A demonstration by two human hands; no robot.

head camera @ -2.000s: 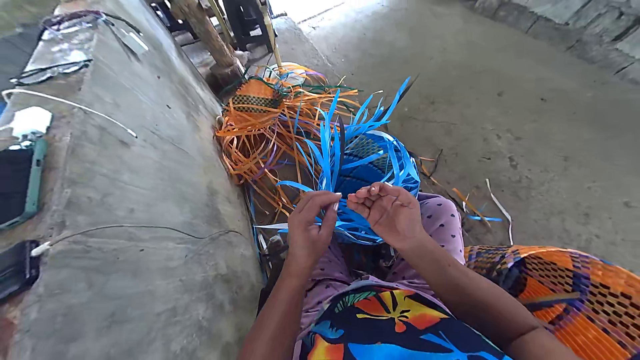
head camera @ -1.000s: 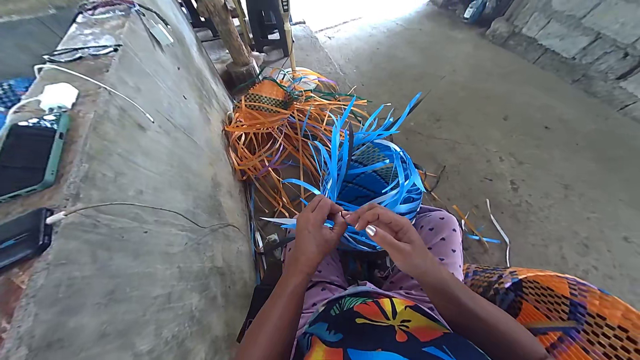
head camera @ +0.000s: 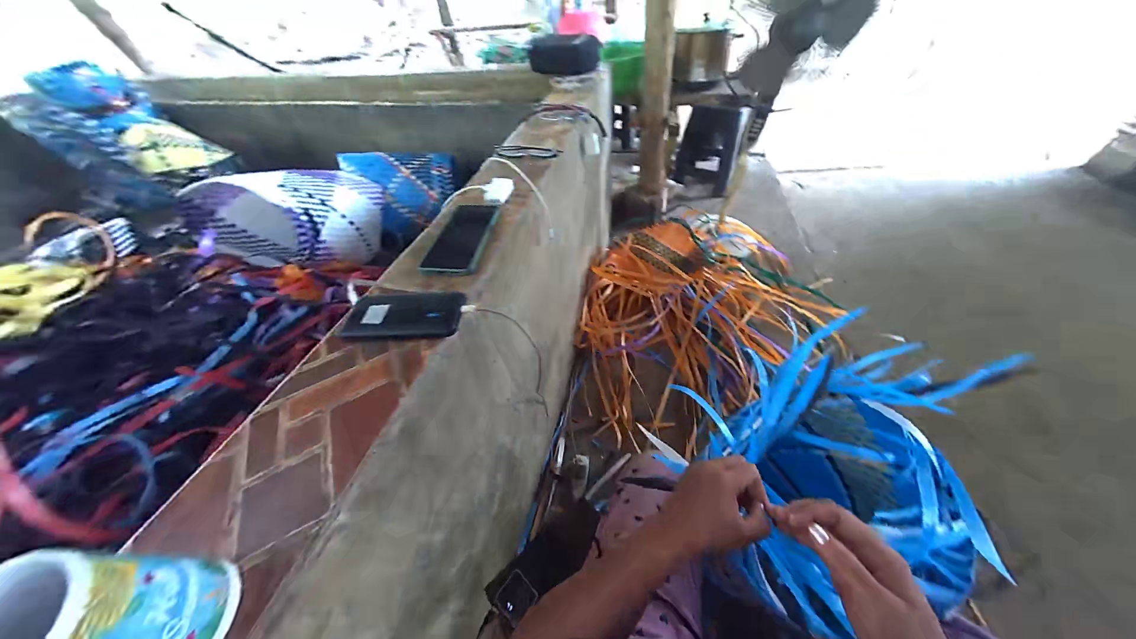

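Observation:
Above my lap, my left hand [head camera: 721,504] and my right hand [head camera: 843,541] meet at the fingertips, pinching something small and thin that cannot be made out. Right behind them is a partly woven basket of blue plastic strips [head camera: 887,479], its loose strip ends sticking up and out. Beyond it, beside the wall, lies a heap of orange strips [head camera: 683,311] around a partly woven orange piece.
Along my left runs a low concrete wall [head camera: 444,426] with two phones [head camera: 460,238] [head camera: 404,315] and cables on top. A patterned cup [head camera: 133,595] is at the lower left. Past the wall lie piled strips [head camera: 160,382] and a white-purple woven basket [head camera: 284,213]. A wooden post [head camera: 657,106] stands ahead.
The view has swung far to the left and up. My hands, apart or nearly so two seconds ago, came together at the fingertips and remain so.

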